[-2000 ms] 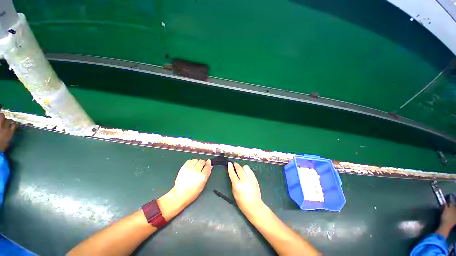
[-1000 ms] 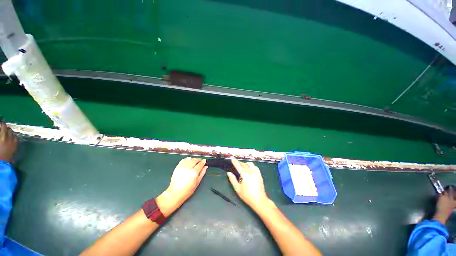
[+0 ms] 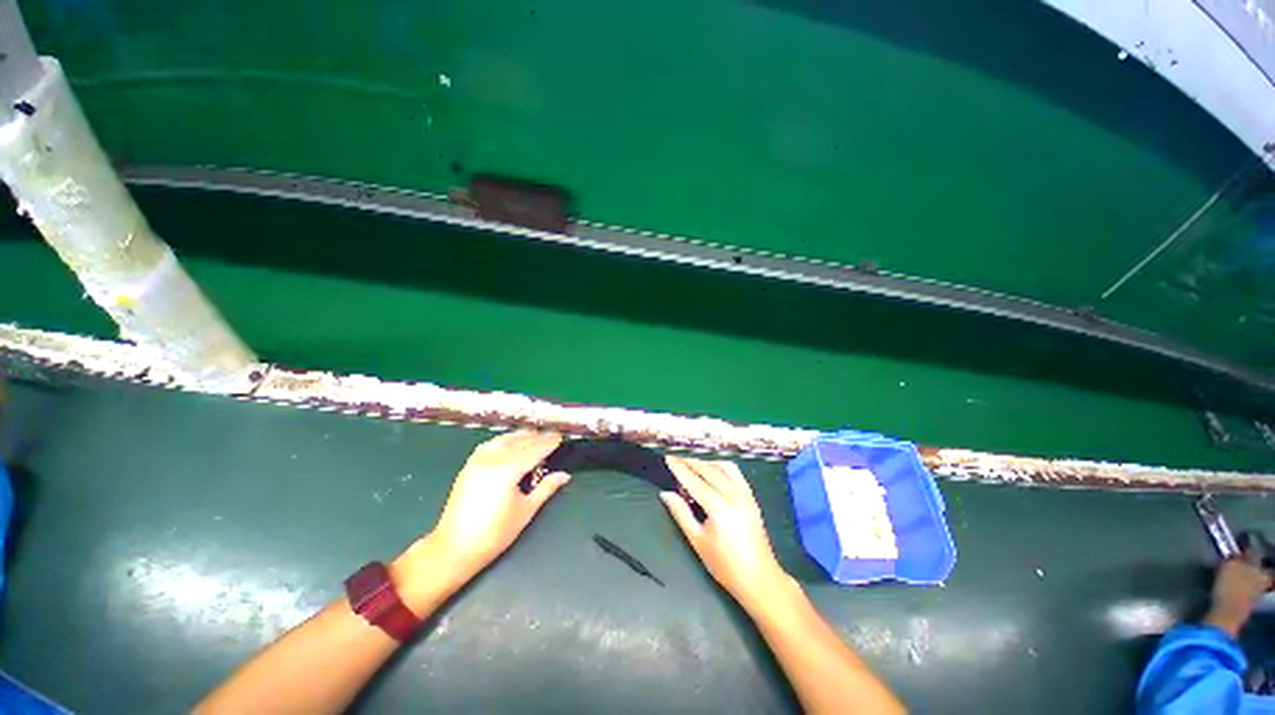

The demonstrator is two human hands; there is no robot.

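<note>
A bundle of short black cables (image 3: pixel 613 455) lies curved like an arch near the worn bench edge. My left hand (image 3: pixel 499 489) holds its left end, where small copper-coloured ends show between the fingers. My right hand (image 3: pixel 720 511) holds its right end, with small ends showing by the fingertips. A thin dark pointed tool, perhaps tweezers or a spudger (image 3: pixel 628 559), lies alone on the bench below the bundle, between my wrists, touched by neither hand.
A blue bin (image 3: pixel 924 511) with pale flat contents (image 3: pixel 861 513) stands right of my right hand. A pale wrapped post (image 3: pixel 140 266) rises at left. The green conveyor (image 3: pixel 587 342) runs beyond the bench edge. Another person's hand (image 3: pixel 1236 588) is by a unit (image 3: pixel 1216 527) at far right.
My hands have moved apart, my left hand shifting left. More of the black bundle shows between them, now arched. The neighbour's hand at far left has left the view.
</note>
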